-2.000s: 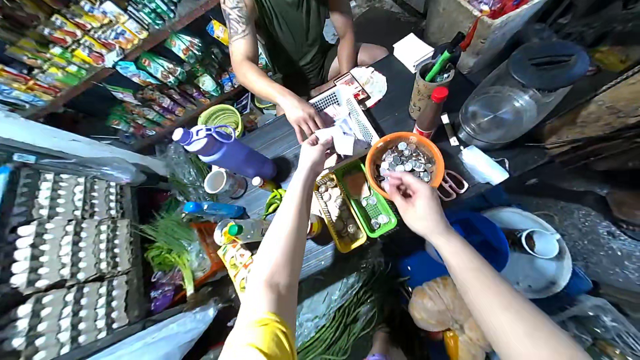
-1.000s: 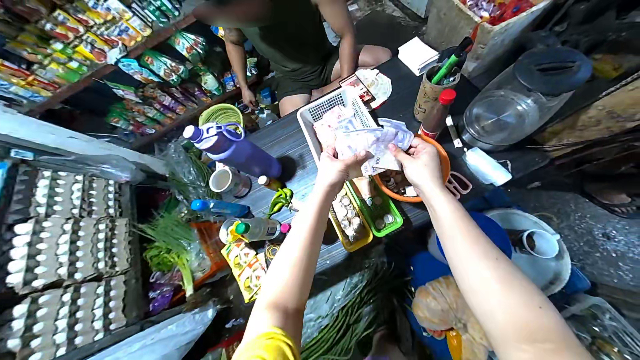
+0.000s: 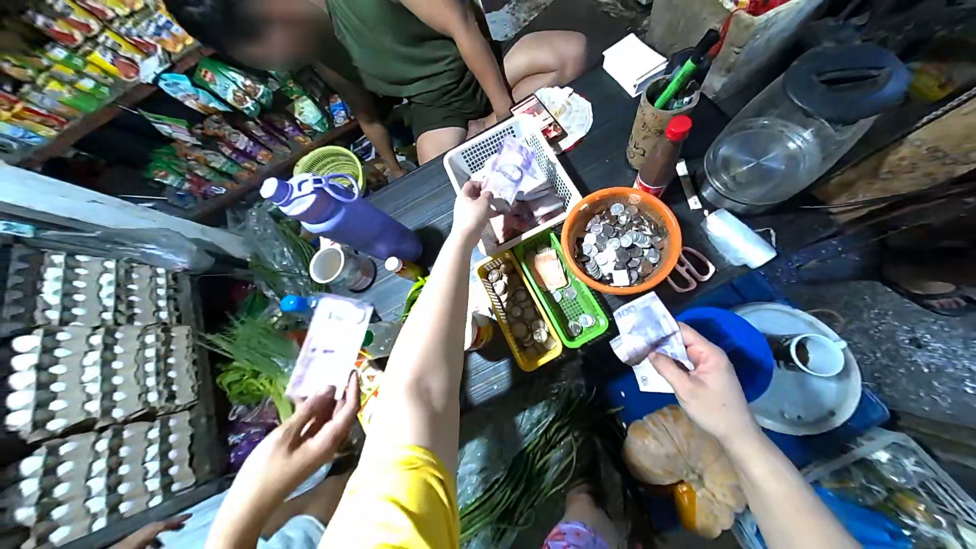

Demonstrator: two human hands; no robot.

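Observation:
My left hand reaches over a white plastic basket of banknotes, its fingers pinching a purplish banknote. Folded banknotes are gripped in my right hand, to the right of the green basket. Coins fill an orange bowl. Beside it, a green basket holds coins and an orange banknote, and a yellow basket holds coins. At the lower left, another person's hand holds out a pale purple banknote.
A purple bottle and a mug stand left of the baskets. Egg trays are stacked at far left. Right of the bowl are scissors, a red-capped bottle and a clear container. A person in green sits opposite.
My hands have moved apart; a second earlier both held banknotes together over the baskets. Another person's hand with a banknote has come in at the lower left. The person opposite has leaned to the left.

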